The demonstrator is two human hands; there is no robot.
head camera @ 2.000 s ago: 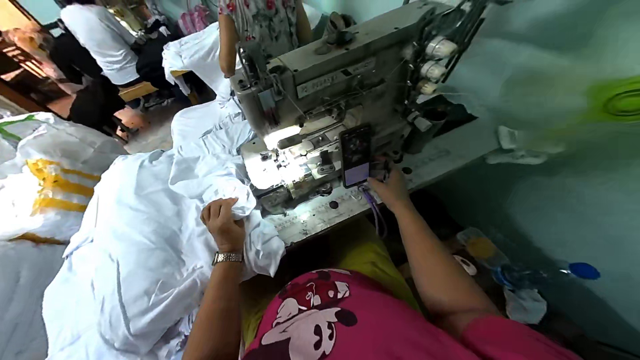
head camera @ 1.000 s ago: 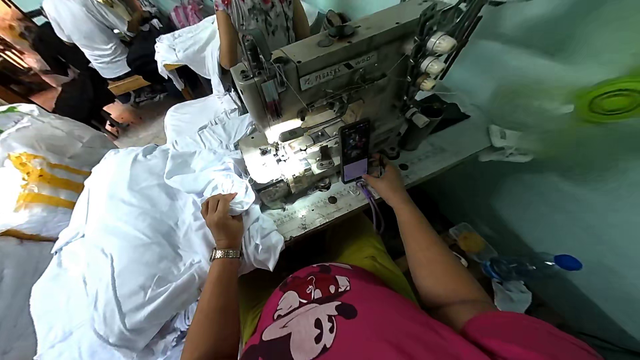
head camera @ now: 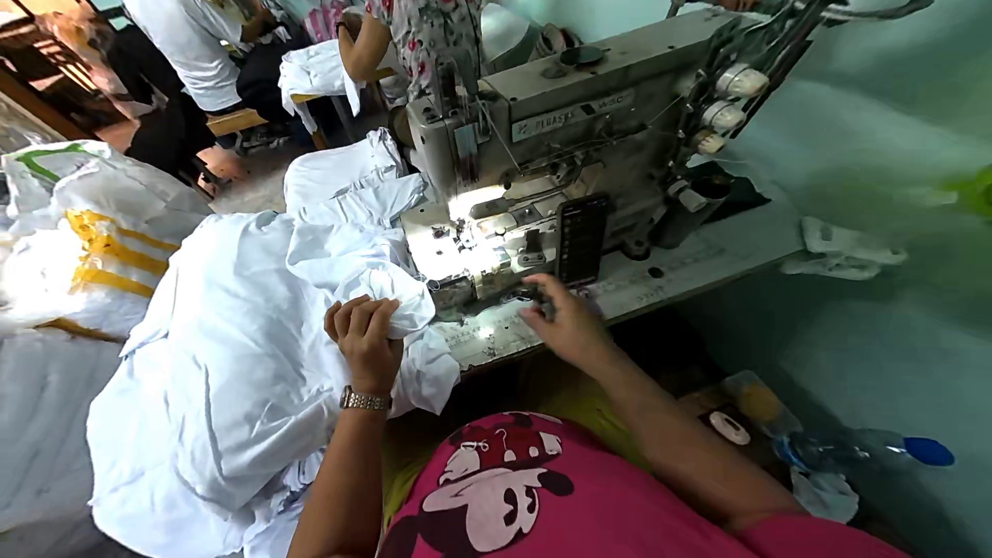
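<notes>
A Pegasus industrial sewing machine (head camera: pixel 589 132) stands on a worn table, its lamp lighting the needle area. A large pile of white fabric (head camera: pixel 225 372) lies at the left of the machine. My left hand (head camera: pixel 368 341), below a metal wristwatch (head camera: pixel 366 400), grips a fold of this fabric beside the machine bed. My right hand (head camera: pixel 566 322) hovers over the table's front edge with thumb and fingers apart, just below a phone (head camera: pixel 581 239). The phone leans upright against the machine front. A small dark thing shows between the fingers; I cannot tell whether it is held.
A white plastic sack with yellow stripes (head camera: pixel 116 248) stands at the left. Two people sit or stand beyond the machine, near a stool (head camera: pixel 236 120) and more white cloth. At lower right are a plastic bottle (head camera: pixel 852 449), a clear container (head camera: pixel 763 403) and the green wall.
My right hand has come away from the phone's lower edge and moved left, its fingers spreading. My left hand stays on the white fabric.
</notes>
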